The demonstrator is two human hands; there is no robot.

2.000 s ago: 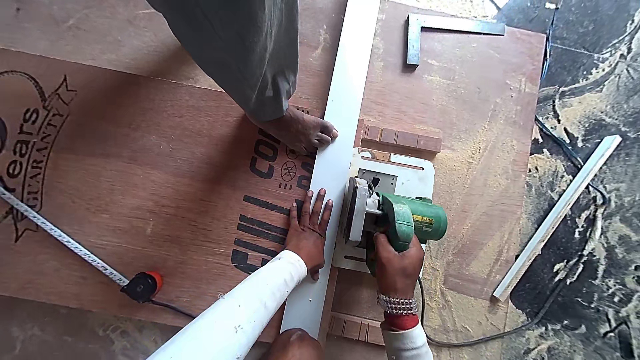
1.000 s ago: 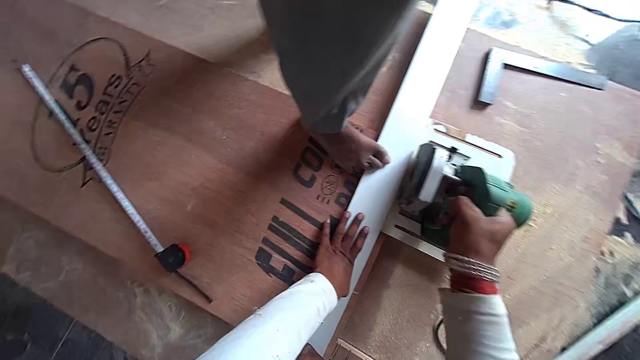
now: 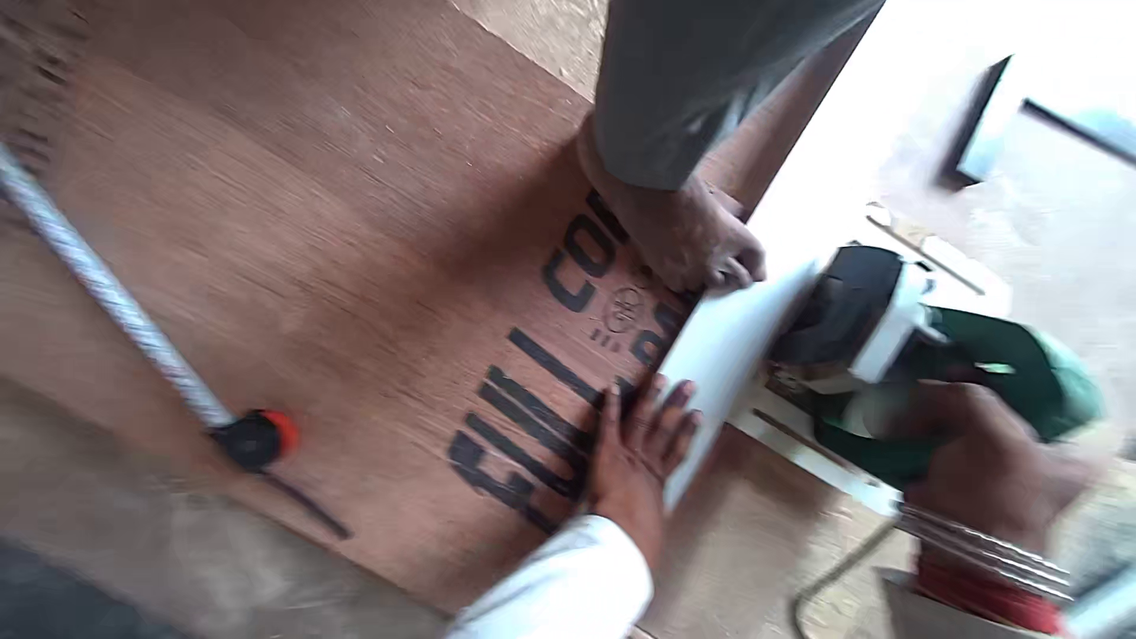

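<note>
My right hand (image 3: 985, 461) is closed around the handle of a green circular saw (image 3: 1021, 364). The saw's pale base plate (image 3: 825, 461) lies against the right side of a long white straightedge strip (image 3: 728, 355). Flat on the strip's left edge and the printed plywood sheet (image 3: 355, 266) rests my left hand (image 3: 639, 444), fingers apart. A bare foot (image 3: 683, 231) stands on the sheet with its toes at the strip, above my left hand. The blade is hidden, and the saw is blurred.
An extended tape measure (image 3: 253, 439) lies across the plywood at left. A metal try square (image 3: 985, 133) lies at the upper right, partly washed out by glare. A cable (image 3: 834, 568) runs below the saw. A metal bar (image 3: 1109, 603) shows at the lower right corner.
The view has turned and shifted left. My right hand keeps its hold on the saw and my left hand stays at the strip. The foot remains beside the strip.
</note>
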